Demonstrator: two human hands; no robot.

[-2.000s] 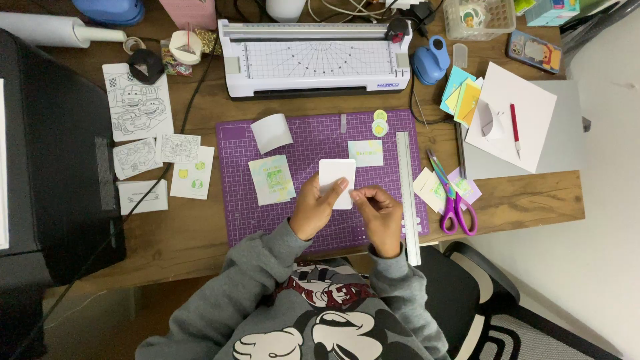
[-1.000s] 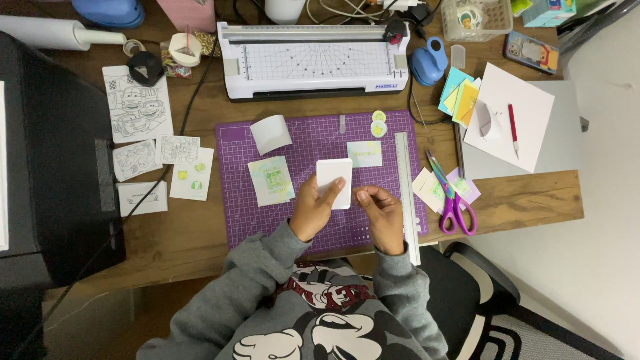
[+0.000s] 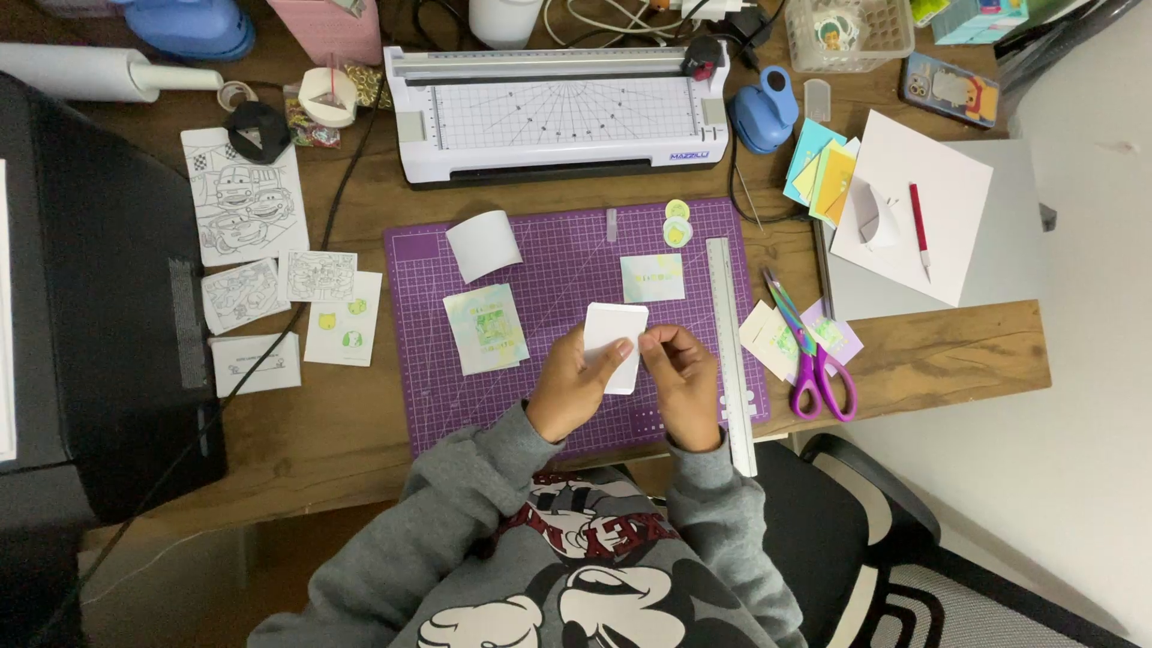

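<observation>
Above a purple cutting mat [image 3: 558, 270], my left hand [image 3: 576, 378] grips a small white rectangular piece [image 3: 616, 333], which looks like folded paper or card, with the thumb across its face. My right hand [image 3: 681, 378] touches the upper right edge with bent fingers; whether it pinches the edge is unclear. A printed green-and-yellow sheet [image 3: 487, 329] lies left of my hands, below a curled white sheet [image 3: 484, 246]. Beyond the held piece are a small printed card [image 3: 652, 277] and round cutouts [image 3: 677, 231]. A clear ruler [image 3: 731, 351] lies right of my right hand.
Purple-handled scissors [image 3: 814, 360] rest over small cards at right. A red craft knife [image 3: 919, 225] lies on white paper. A paper trimmer [image 3: 562, 112] stands behind the mat, with a blue punch [image 3: 765, 110] beside it. Coloring sheets [image 3: 247, 202] and a black printer [image 3: 99, 297] are at left.
</observation>
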